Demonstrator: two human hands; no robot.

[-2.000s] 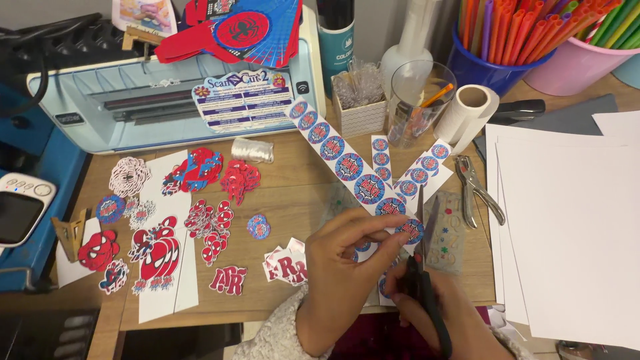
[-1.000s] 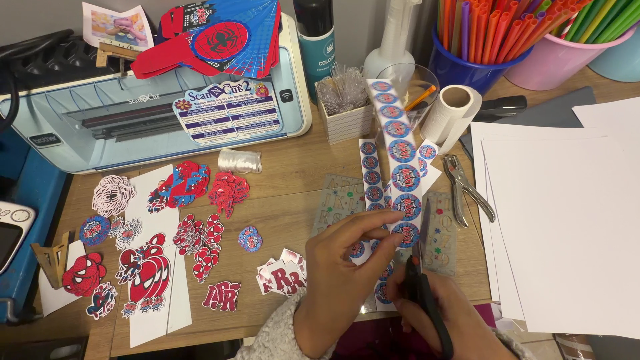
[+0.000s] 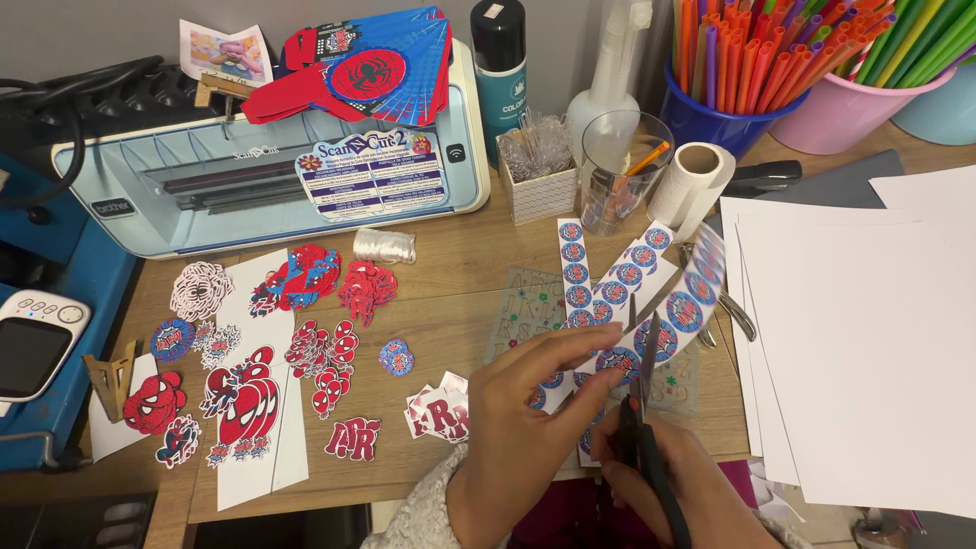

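My left hand pinches the lower end of a paper strip printed with round blue and red badges, which curves up to the right. My right hand holds black-handled scissors, their blades apart at the strip beside a printed circle. Other strips of the same circles lie behind and under my hands, over a clear letter stencil sheet. Left of my hands lie a small pile of cut round badges, letter cutouts and piles of spider-figure and mask cutouts.
A cutting machine stands at the back left, a spray can, a glass and a paper roll at the back. Straws fill a blue bucket. White sheets and a metal hole punch lie to the right.
The strip's free end has swung from the upper left, through upright, to the upper right. My left hand stays at its lower end, and the scissors remain in my right hand.
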